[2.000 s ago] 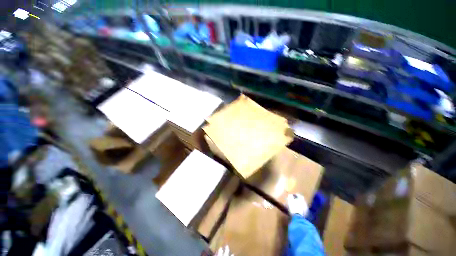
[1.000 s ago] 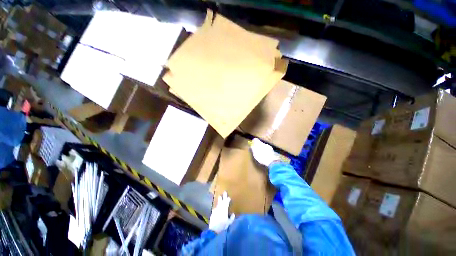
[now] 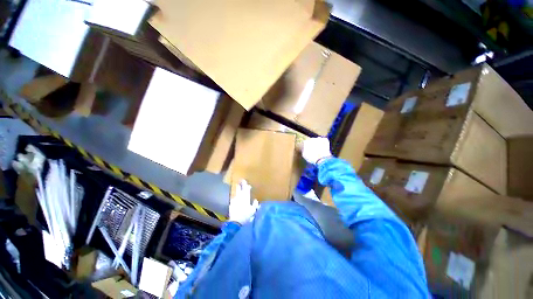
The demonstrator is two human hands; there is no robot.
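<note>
A small brown carton [image 3: 264,160] stands directly in front of me, its plain top up. My left hand [image 3: 242,202], white-gloved, rests against its near left edge with fingers apart. My right hand [image 3: 316,149], also gloved, is curled at its far right corner; a small yellowish spot shows at the fingertips, too small to name. A taped brown carton [image 3: 315,87] lies just beyond. A large brown cardboard sheet [image 3: 242,41] lies over the cartons at the top. A white-faced box [image 3: 173,120] stands to the left.
More white-faced boxes [image 3: 49,35] stand at the upper left. Labelled shipping cartons [image 3: 429,122] are stacked at the right. Yellow-black floor tape [image 3: 117,169] runs along the left. Black crates with white strips [image 3: 58,198] sit beyond it. Something blue shows between cartons near my right hand.
The view has moved closer and shifted, so the cartons sit higher and further left. My left hand stays at the carton's near left side; my right hand is now at its far right corner.
</note>
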